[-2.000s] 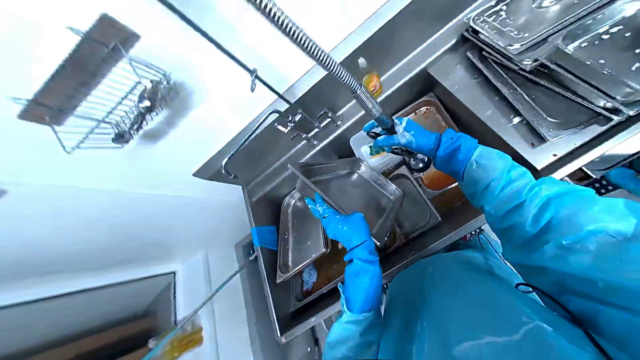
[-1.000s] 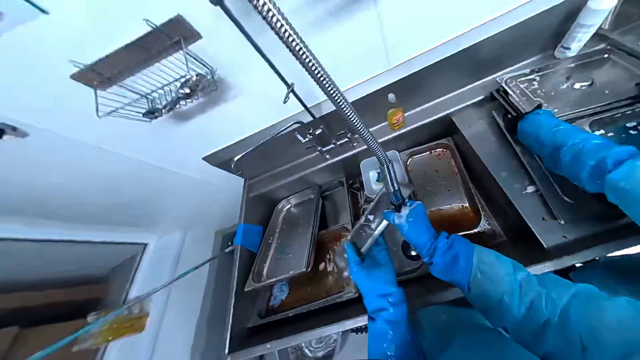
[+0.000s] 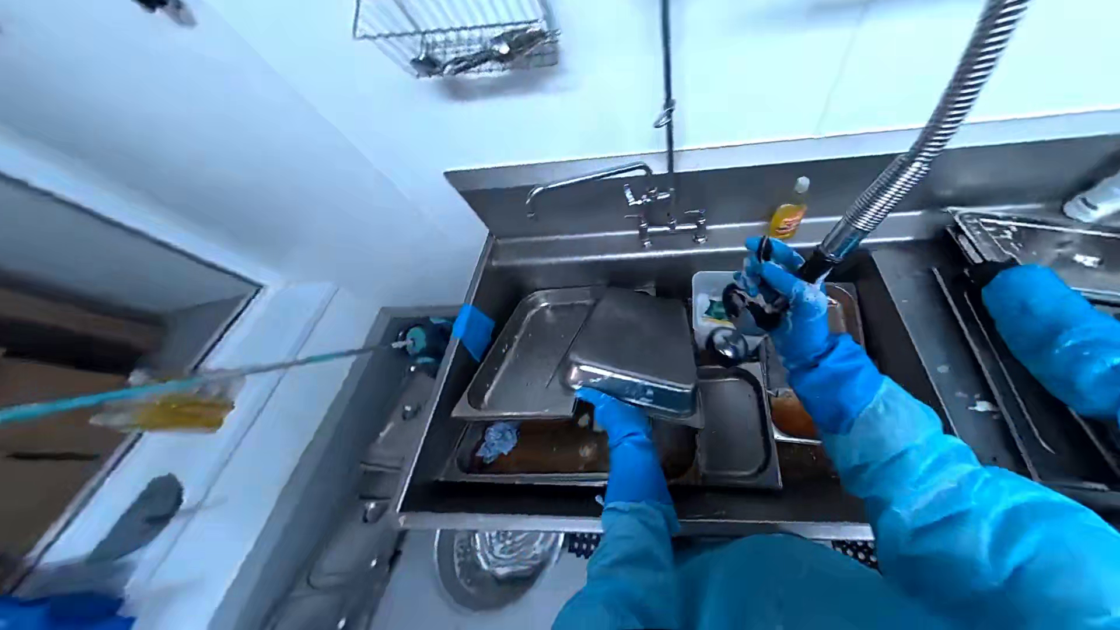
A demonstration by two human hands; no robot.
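Note:
My left hand [image 3: 618,418], in a blue glove, grips the near edge of a deep steel pan [image 3: 637,350] turned bottom up over the sink. My right hand [image 3: 783,293], gloved too, is closed round the handle of a pre-rinse spray nozzle [image 3: 748,308] below its coiled steel hose [image 3: 927,131]. Under and left of the held pan lies a shallow steel pan [image 3: 534,350]. A larger pan with brown liquid [image 3: 542,451] and a crumpled blue cloth [image 3: 498,441] sits below. A small steel pan [image 3: 733,429] is to the right, near a white plastic tub [image 3: 710,293].
A yellow detergent bottle [image 3: 788,213] stands behind the sink, right of the tap [image 3: 661,219]. At right, another person's gloved arm [image 3: 1054,332] reaches over stacked trays [image 3: 980,350]. A wire rack [image 3: 464,39] hangs on the wall. A blue-green rod [image 3: 201,381] crosses at left.
The pan in my left hand now shows its underside; two seconds ago its inside faced up. My right hand is raised with the nozzle. The other person's arm has come in at right. The view has shifted.

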